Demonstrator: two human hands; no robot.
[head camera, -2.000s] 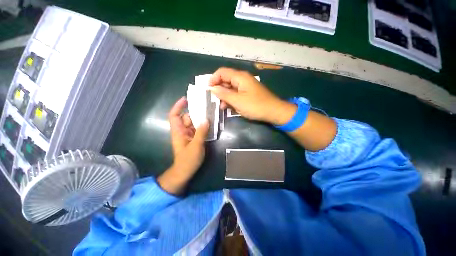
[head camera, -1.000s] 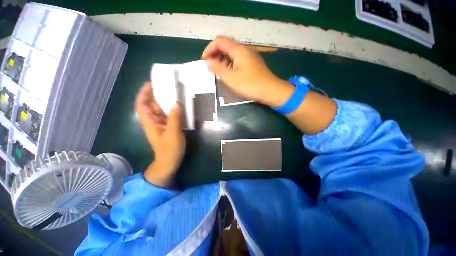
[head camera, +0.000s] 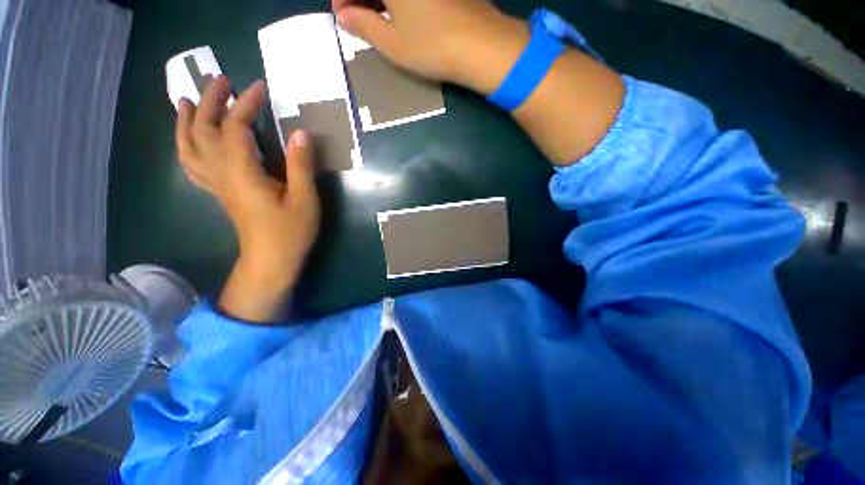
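A grey-brown piece with white edges (head camera: 446, 239) lies flat nearest my body. A second grey-brown piece (head camera: 327, 135) lies further up, its upper part covered by white sheet (head camera: 302, 59). A third grey-brown piece (head camera: 403, 87) lies beside it, partly under my right hand. A small white piece with a grey mark (head camera: 193, 78) lies at upper left. My left hand (head camera: 248, 175) is palm down with fingers spread, between the small white piece and the second piece, its thumb at that piece's edge. My right hand (head camera: 432, 36) is cut by the top edge, fingertips at the white sheet's top corner; its grip is unclear.
A tall pile of white trays (head camera: 62, 133) stands at the left edge. A small round fan (head camera: 71, 355) is at lower left. The pale rail (head camera: 773, 24) crosses the top right corner. A small dark object (head camera: 837, 227) is at the right.
The white sheets held by my left hand are now spread on the bench, and that hand has opened. The view has shifted, so the pieces sit higher and the conveyor trays are out of frame.
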